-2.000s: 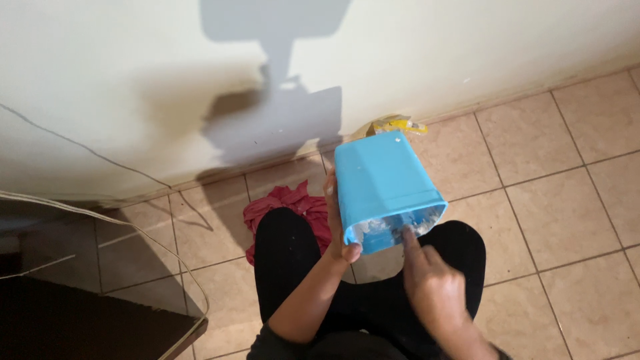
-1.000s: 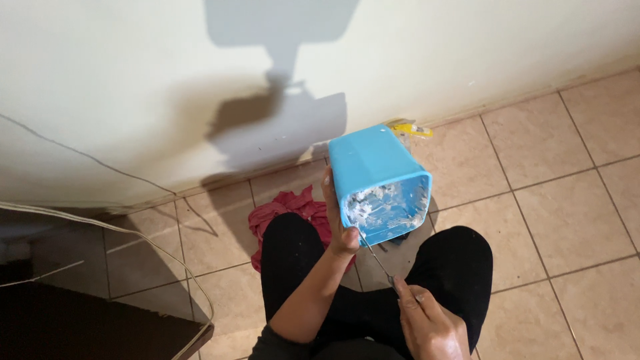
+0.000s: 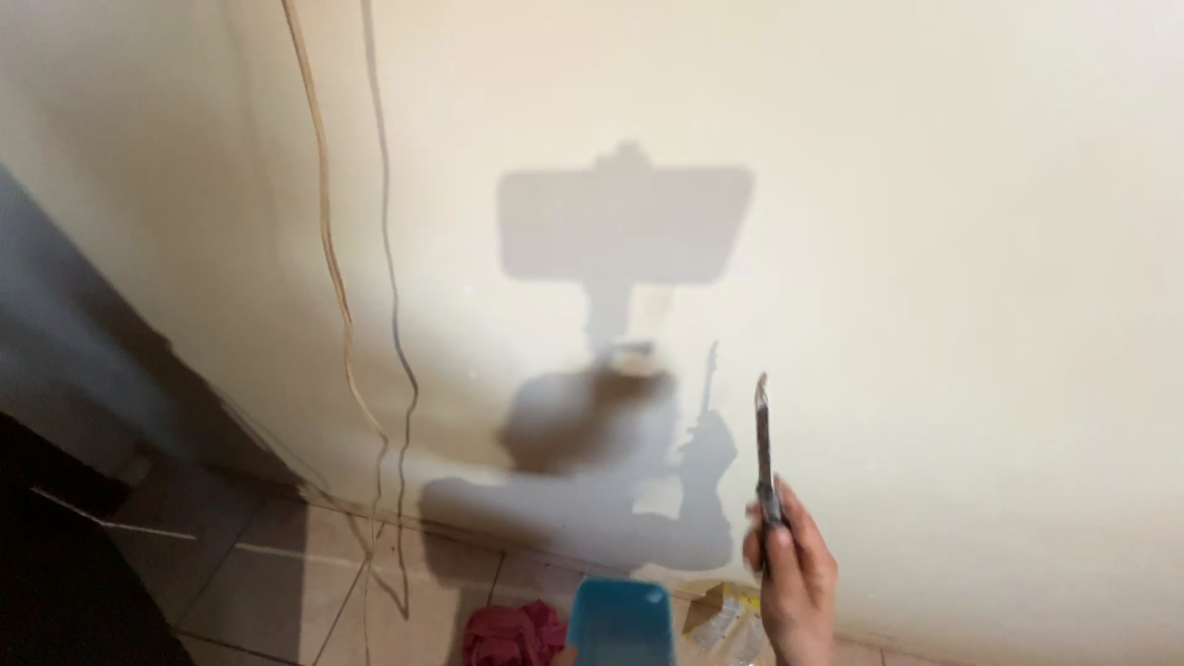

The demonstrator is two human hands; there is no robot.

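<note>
My right hand (image 3: 797,573) is raised in front of the wall, shut on the dark handle of a narrow tool (image 3: 763,444), probably a knife or small spatula. The tool points up, and its tip carries some pale material. At the bottom edge is a blue plastic container (image 3: 622,622), mostly cut off by the frame, its inside not shown. Only a fingertip or so of my left hand (image 3: 564,656) shows at the container's left side; the rest is out of view. A crumpled red-pink cloth (image 3: 513,634) lies on the floor left of the container.
The pale wall (image 3: 971,277) fills most of the view and bears shadows. A beige cable (image 3: 326,213) hangs down it at the left. A yellow and clear plastic bag (image 3: 731,624) lies by the wall. Dark furniture (image 3: 74,564) stands at the lower left on the tiled floor (image 3: 268,573).
The view has tilted up to the wall. My right hand has brought the tool away from the container's mouth and up in front of the wall.
</note>
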